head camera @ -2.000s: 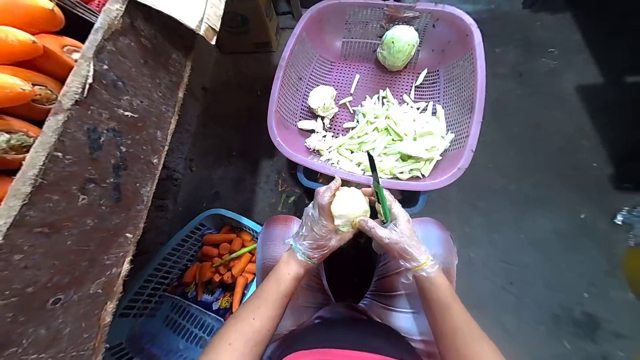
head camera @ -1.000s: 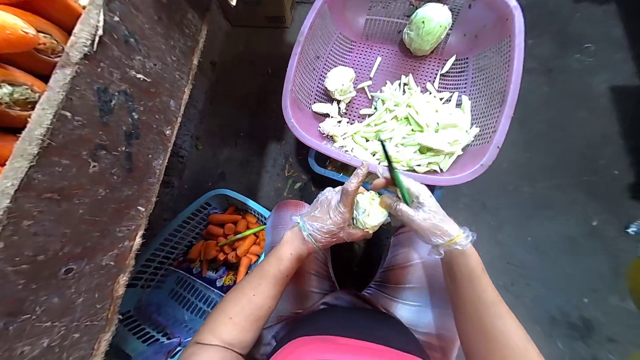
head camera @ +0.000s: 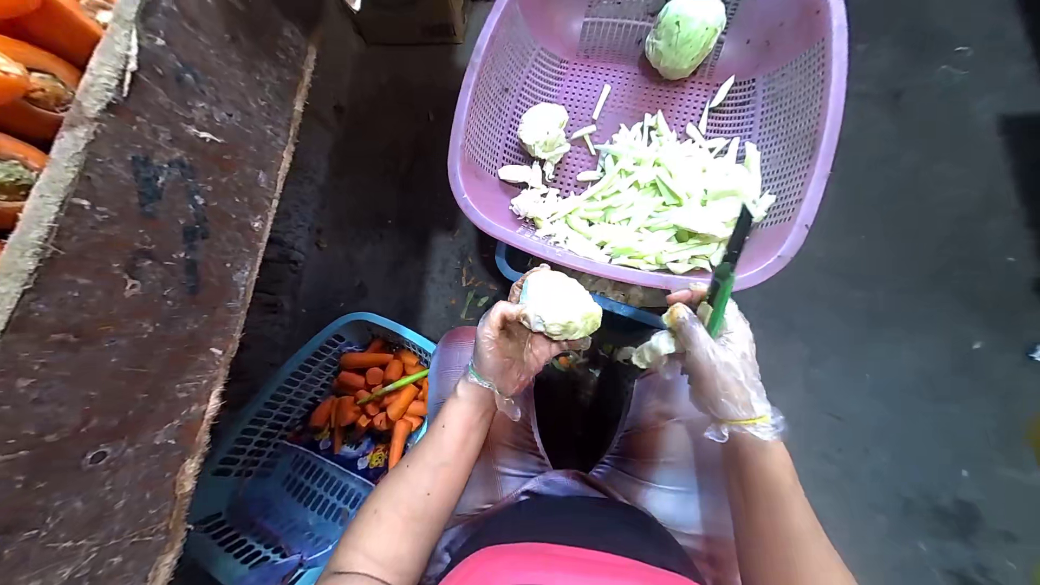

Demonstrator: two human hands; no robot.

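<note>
My left hand (head camera: 520,349), in a clear plastic glove, holds a pale peeled vegetable (head camera: 561,305), perhaps a cauliflower or cabbage core, above my lap. In my right hand (head camera: 719,357), also gloved, is a green-handled knife (head camera: 725,280) with its dark blade pointing up; a cut-off pale piece (head camera: 652,351) hangs at its fingers. Beyond both hands, a pink plastic basket (head camera: 816,175) holds a heap of pale green cut strips (head camera: 666,195), a whole pale green vegetable (head camera: 685,36) and a knobbly whitish piece (head camera: 543,130).
At the lower left, a blue plastic basket (head camera: 272,398) contains orange carrots (head camera: 390,386). A worn brown wooden board (head camera: 146,268) runs along the left, with large orange vegetables (head camera: 49,32) beyond it. A blue rim (head camera: 630,311) shows under the pink basket. A cardboard box (head camera: 410,20) stands at the top.
My hands have moved apart; they were together around the pale vegetable before. The knife is now away from it, and a cut piece shows at my right hand.
</note>
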